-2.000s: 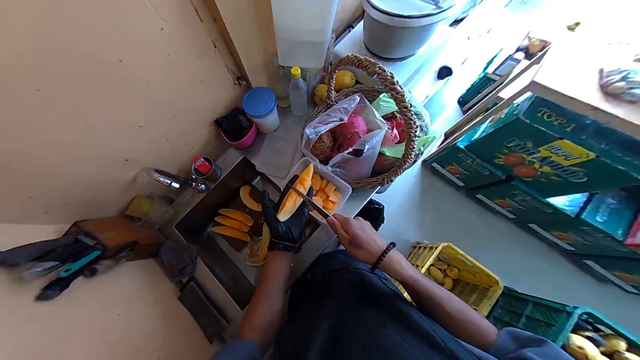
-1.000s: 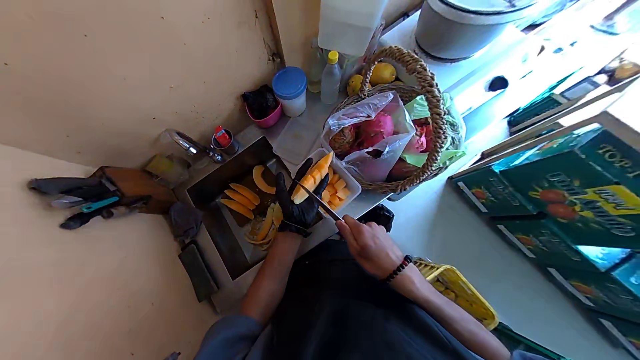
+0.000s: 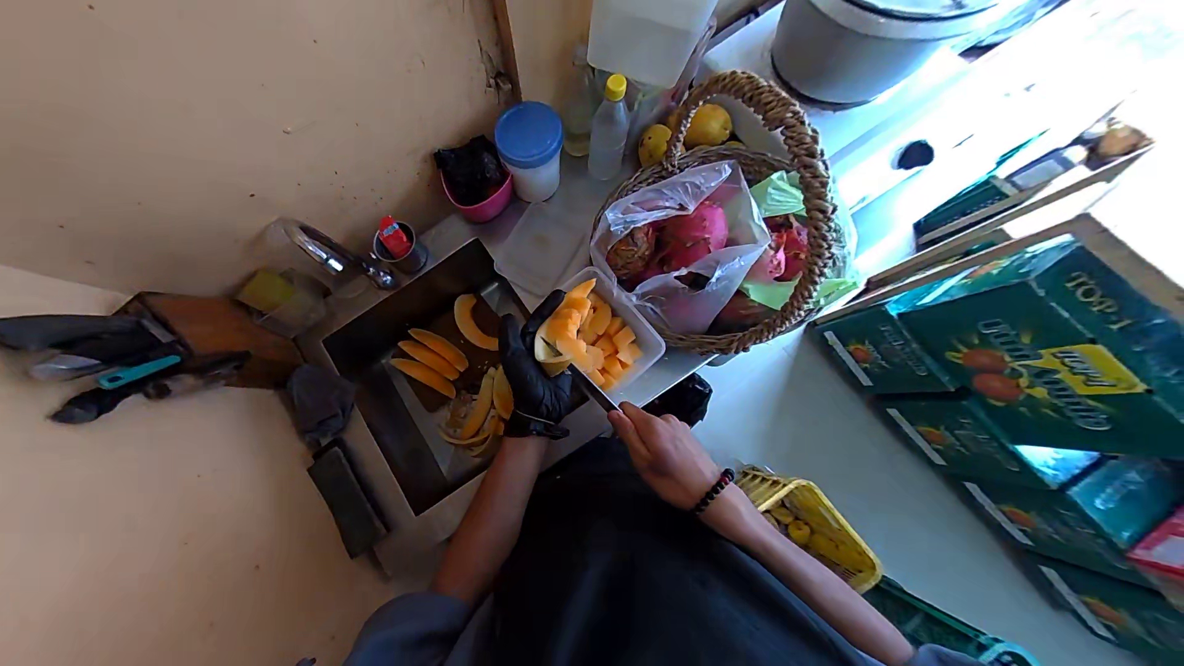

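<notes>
My left hand point(image 3: 536, 370), in a black glove, holds a slice of orange-fleshed melon point(image 3: 562, 333) with cut flesh, at the near left side of a clear plastic container point(image 3: 649, 344). Orange melon cubes point(image 3: 606, 344) fill much of that container. My bare right hand point(image 3: 668, 455) grips a knife point(image 3: 594, 388), its blade up against the melon slice; the tip is hidden. To the left, several melon slices point(image 3: 435, 356) lie in the metal sink point(image 3: 414, 481), with peels point(image 3: 476, 430) near them.
A wicker basket point(image 3: 803, 139) of bagged dragon fruit stands beyond the container. A blue-lidded tub point(image 3: 529, 139), pink bowl point(image 3: 481, 205) and yellow-capped bottle point(image 3: 609, 134) stand by the wall. A faucet point(image 3: 324, 250) overhangs the sink. Knives point(image 3: 102, 356) are at left, a yellow crate point(image 3: 832, 536) at right.
The melon slice, long and whole-looking in my left hand before, now shows its flesh in separate pieces bunched over the container. The knife has moved down toward the slice's near end.
</notes>
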